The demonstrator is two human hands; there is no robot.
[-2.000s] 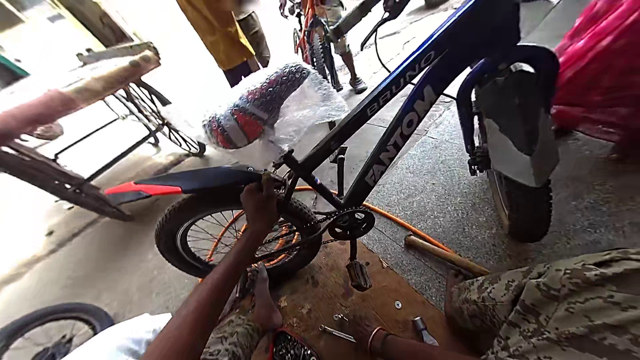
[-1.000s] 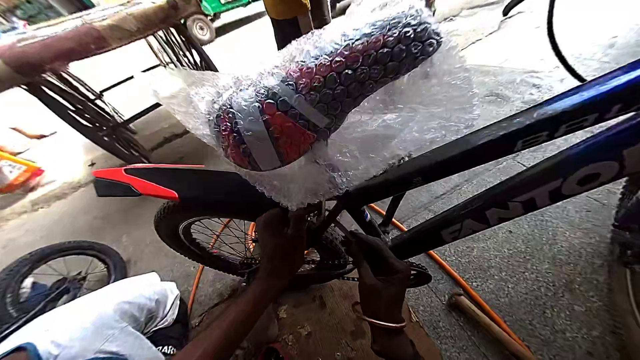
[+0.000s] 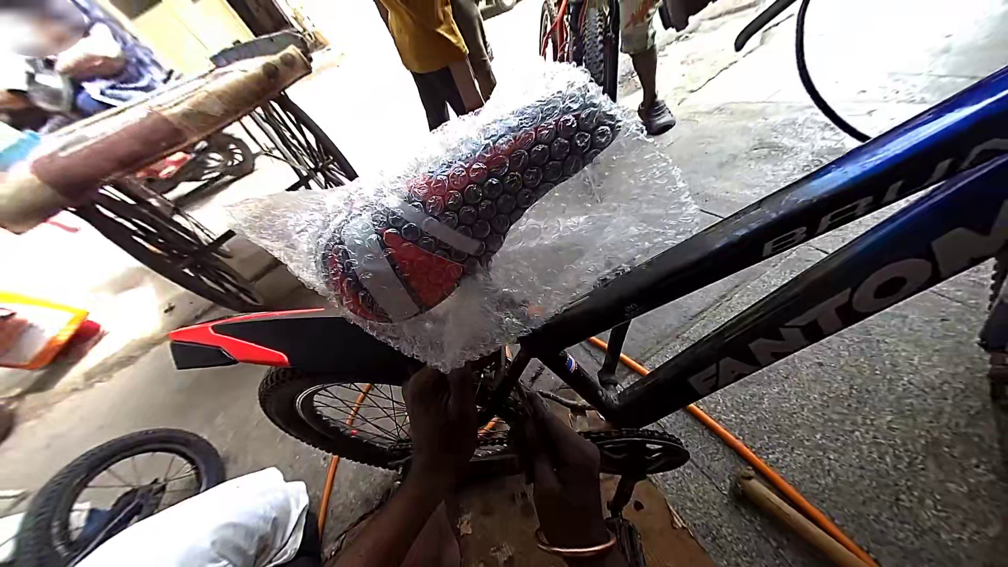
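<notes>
A bicycle with a blue and black frame (image 3: pixel 677 276) stands before me, its saddle (image 3: pixel 472 213) wrapped in bubble wrap. Below the saddle, my left hand (image 3: pixel 441 417) has its fingers bent at the frame's rear, beside the back wheel (image 3: pixel 339 417); what the fingers hold is hidden. My right hand (image 3: pixel 555 453), with a bangle at the wrist, is just right of it, at the dark frame tubes above the chain. Whether it grips a tool or a part is too dark to tell. The chainring (image 3: pixel 642 453) is to its right. A black and red mudguard (image 3: pixel 291 339) covers the rear wheel.
An orange hose (image 3: pixel 756 457) runs under the bicycle, past a wooden handle (image 3: pixel 795 516) on the floor. At lower left are a loose wheel (image 3: pixel 118 496) and white cloth (image 3: pixel 213 524). A cart (image 3: pixel 157 142) with spoked wheels is at upper left. People stand behind the saddle.
My right hand, low near the tools on the floor two seconds ago, has come up to the frame beside my left hand. The view has moved closer to the saddle.
</notes>
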